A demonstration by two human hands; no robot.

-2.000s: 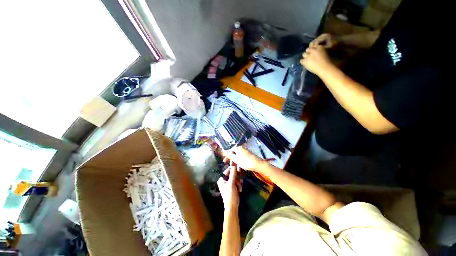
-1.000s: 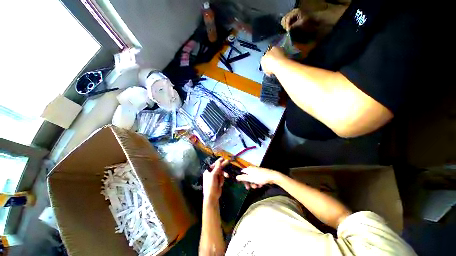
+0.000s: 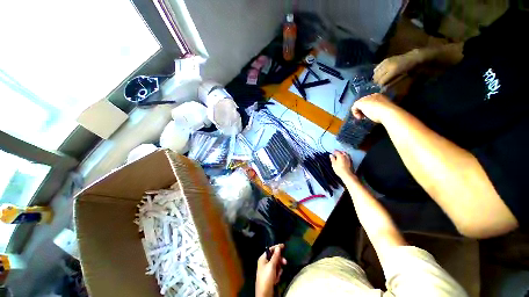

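Note:
My left hand (image 3: 271, 265) is low in the picture, closed around one end of a thin dark rod (image 3: 268, 252). My right hand (image 3: 342, 165) is at the right edge of a fanned bundle of black rods (image 3: 319, 171) on the white sheet; whether its fingers grip a rod cannot be told. Thin leads run from the bundle toward the upper left. A clear bag with a row of dark rods (image 3: 275, 155) lies left of the bundle. More black rods (image 3: 275, 213) lie on the dark green area between my hands.
A large carton (image 3: 203, 217) with white strips (image 3: 174, 243) stands at left. A red-handled tool (image 3: 311, 199) lies near the table edge. White rolls (image 3: 223, 115) and an orange bottle (image 3: 289, 39) are behind. At right, another person's hands (image 3: 371, 108) hold a bag of dark rods (image 3: 355, 130).
My hands were together at the near table edge and are now apart. My right hand has moved up and right to the rod bundle; my left hand is lower. The view has shifted.

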